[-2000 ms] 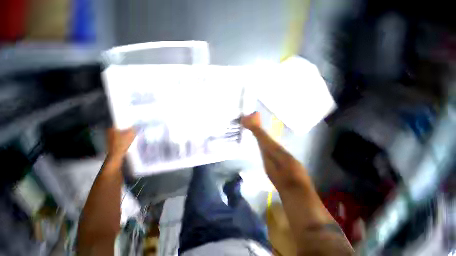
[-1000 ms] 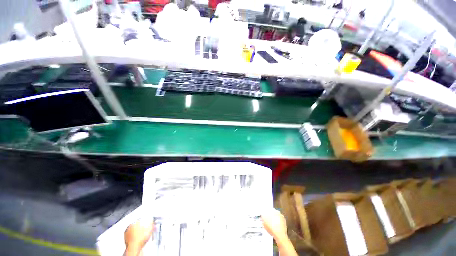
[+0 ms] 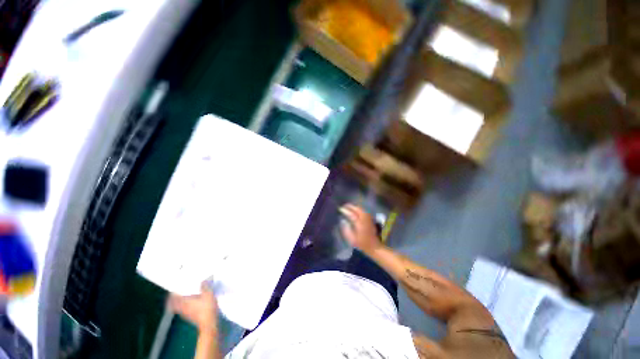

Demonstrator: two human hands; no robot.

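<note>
The white foam box [image 3: 235, 217] lies tilted in view over the green belt and its near edge. Its top is washed out white with faint marks, so I cannot tell whether it is open or lidded. My left hand [image 3: 196, 308] grips its near edge, with the thumb on top and the other fingers hardly visible. My right hand [image 3: 359, 228] is off the box, a little beyond its right edge, blurred, with the fingers apart and nothing seen in it.
A carton of orange-yellow pieces [image 3: 319, 28] and a small white item [image 3: 305, 105] are on the belt beyond the box. A black divided tray [image 3: 112, 182] lies left, beside the white bench [image 3: 77, 105]. Brown cartons [image 3: 481, 84] stand right; a white box [image 3: 530, 308] is at lower right.
The view has turned towards the right-hand cartons. The foam box, held in both hands before, is now at the belt. My right hand has let go; my left hand still holds it.
</note>
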